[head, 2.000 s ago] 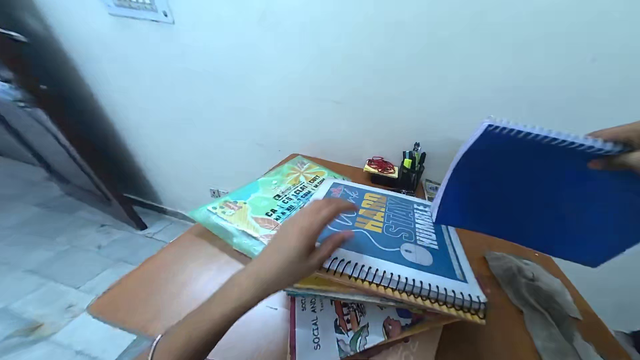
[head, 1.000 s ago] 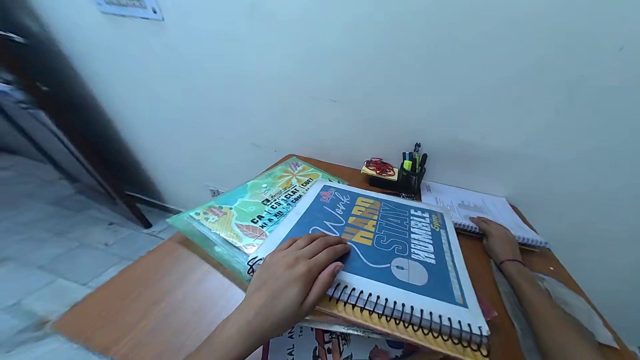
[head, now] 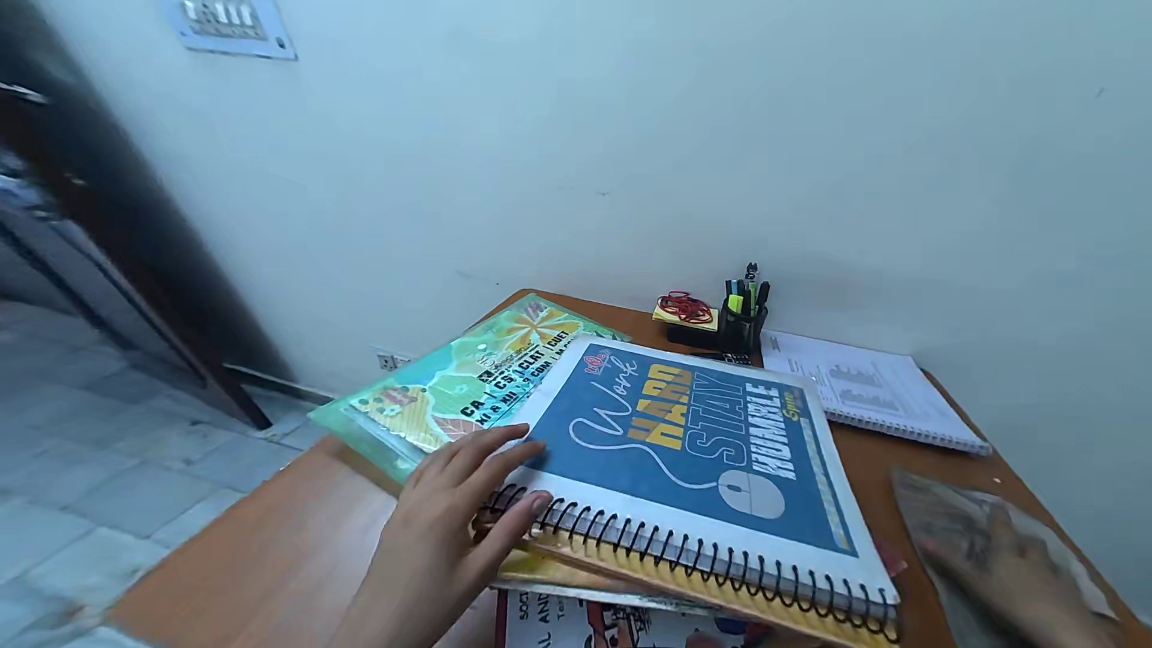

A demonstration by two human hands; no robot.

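My left hand (head: 459,531) rests with spread fingers on the lower left corner of a blue-and-white spiral-bound book (head: 666,450), which tops a stack of books. A green plastic folder (head: 432,387) with a printed sheet lies partly under that book. At the lower right my right hand (head: 1017,567), blurred, is on a grey cloth (head: 954,531); whether its fingers grip the cloth I cannot tell. A white spiral notebook (head: 873,387) lies at the back right, printed page up.
At the table's back edge stand a black pen holder (head: 741,324) with pens and a yellow pad (head: 679,315) topped by red cord. The wooden table (head: 270,549) meets a pale wall. A switch plate (head: 229,25) is on the wall, and a dark-framed piece of furniture (head: 207,360) stands at left.
Two seconds ago my right hand held up the blue-backed spiral notebook; it was laid down at the back right. Since then my right hand has moved from the notebook to the grey cloth.
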